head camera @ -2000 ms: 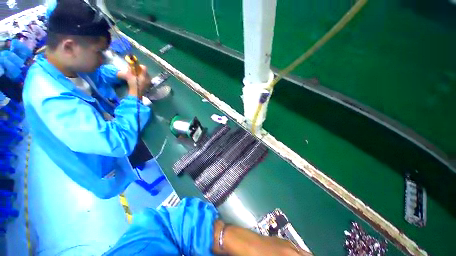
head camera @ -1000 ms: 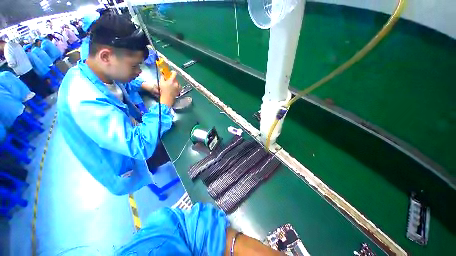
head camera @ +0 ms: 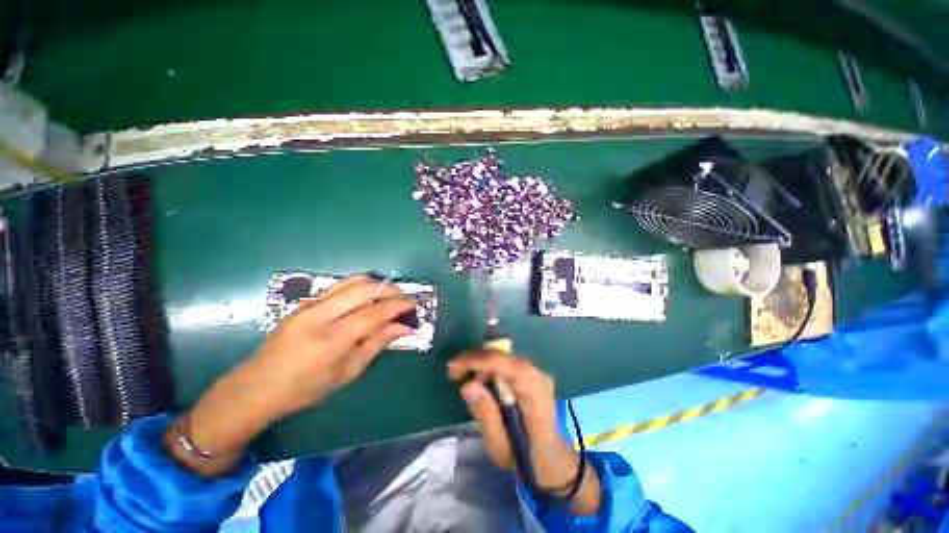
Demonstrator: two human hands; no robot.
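A phone assembly (head camera: 418, 331) lies on the green bench, partly hidden under my left hand (head camera: 328, 338). My left fingers are bent together over it, with a thin pale thread near the fingertips; whether they grip it is hard to tell. My right hand (head camera: 510, 401) holds a soldering iron (head camera: 505, 387) with a dark handle, its tip pointing away from me towards the heap of small components (head camera: 489, 213). The tip touches no phone assembly. A second phone assembly (head camera: 604, 286) lies right of the iron.
Black ribbed strips (head camera: 94, 302) lie at the left end. A fan with a wire grille (head camera: 692, 213), a whitish cup (head camera: 737, 269) and a tan square base (head camera: 793, 307) stand right. A pale edge strip (head camera: 364, 127) borders the conveyor, which carries several phone assemblies (head camera: 467, 40). A blue sleeve (head camera: 864, 344) is at right.
The view has swung from the neighbouring worker on the left to the bench in front. Both my hands, the iron, the fan and the whole component heap now show.
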